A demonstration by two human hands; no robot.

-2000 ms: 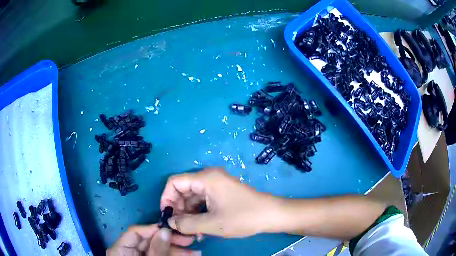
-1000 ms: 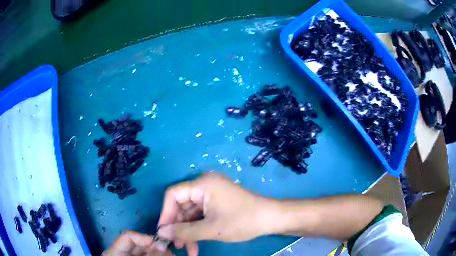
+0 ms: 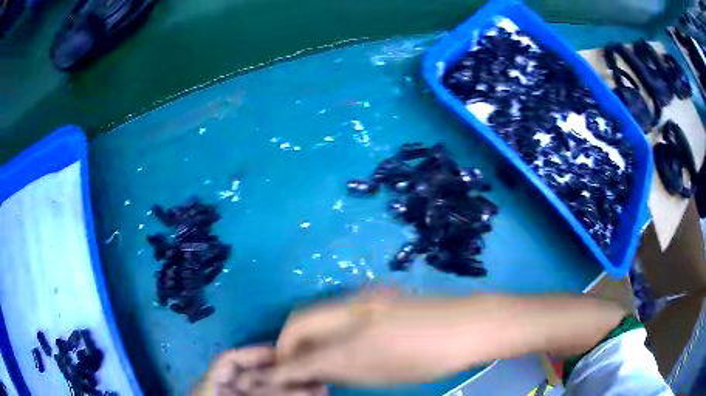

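Observation:
My right hand (image 3: pixel 329 344) is bare and blurred at the bottom centre, back of the hand up, with its fingers curled over my left hand. My left hand (image 3: pixel 248 373) is blurred and partly cut off by the bottom edge. The two hands touch, and whatever lies between the fingers is hidden. A pile of matte black parts (image 3: pixel 190 259) lies on the bench to the left. A larger pile of glossy black parts (image 3: pixel 441 209) lies right of centre, above my right forearm.
A blue tray (image 3: pixel 453 104) crowded with black parts stands at right. A left tray (image 3: pixel 46 263) has a few black parts on its white bottom. Headphones (image 3: pixel 675 158) lie on cardboard (image 3: pixel 667 209) at far right. A green belt (image 3: pixel 209 46) with dark headphones (image 3: pixel 89 35) runs along the top.
My right hand has turned over and closed across my left hand, so the small black part seen earlier is hidden. Dark headphones have come further into view at the top left.

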